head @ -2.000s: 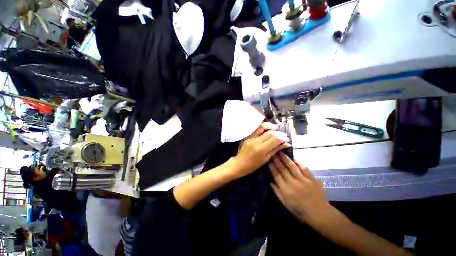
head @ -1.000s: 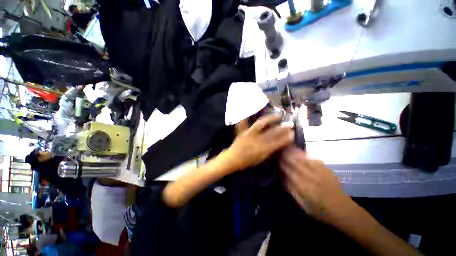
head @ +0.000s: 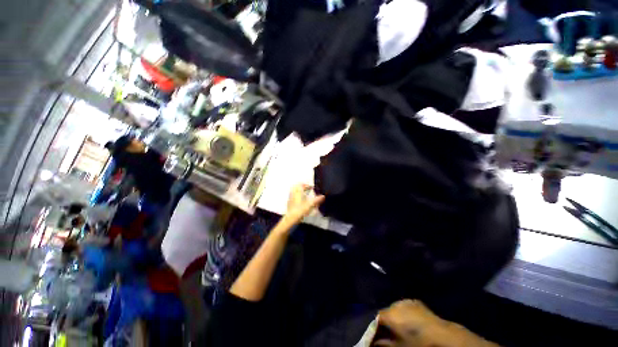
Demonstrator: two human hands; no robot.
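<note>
The black garment (head: 413, 196) is bunched up across the middle of the view, with its right part over the white machine table beside the needle area. My left hand (head: 302, 205) is at the garment's left edge, fingers partly spread; whether it grips the cloth is unclear. My right hand (head: 410, 322) is low at the bottom, closed on dark cloth with a thin white edge (head: 368, 331). The sewing machine head (head: 562, 146) is at the right, blurred. Neither hand is at the presser foot (head: 551, 183).
Dark thread snips (head: 591, 220) lie on the machine table (head: 542, 257) at the right. A black garment pile with white shapes (head: 401, 28) is at the top. A cream machine (head: 227, 148) stands to the left, with a person (head: 139, 166) beyond it.
My hands have left the needle area and moved apart, left hand leftward, right hand down. The garment has been drawn up into a bunch over the table. The view has shifted and tilted.
</note>
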